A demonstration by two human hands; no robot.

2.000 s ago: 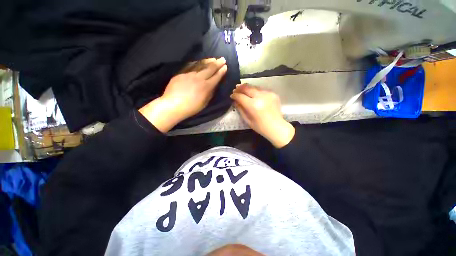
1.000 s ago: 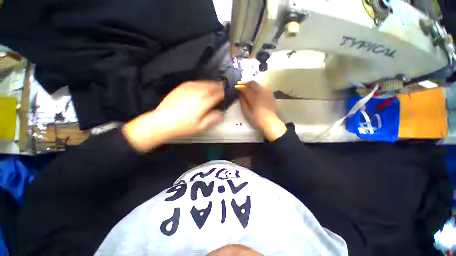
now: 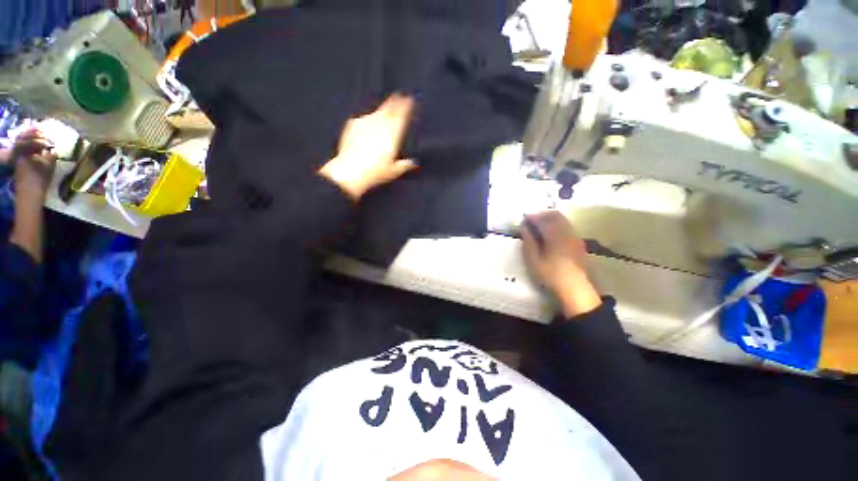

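A large black garment (image 3: 442,183) lies on the white machine table, left of the sewing machine (image 3: 696,141), and spreads to the back. My left hand (image 3: 376,146) lies on the garment, palm down, with the fingers pointing away and the thumb apart. My right hand (image 3: 557,252) is on the machine bed (image 3: 640,225), just in front of the needle area and right of the garment. Its fingers are bent around something small and dark that I cannot make out. The presser foot (image 3: 538,169) is small and blurred, with no cloth clearly under it.
A blue bin (image 3: 776,324) with white pieces stands at right, a white tape (image 3: 720,305) beside it. A yellow bin (image 3: 172,185) is at left, below a second machine (image 3: 113,80) with a green wheel. Another person's hands (image 3: 33,160) show at far left. An orange thread cone (image 3: 590,33) stands behind.
My left hand has moved away from the needle area, up and onto the garment, and its fingers have spread. The garment now lies farther from the needle. The view has shifted toward the back and left.
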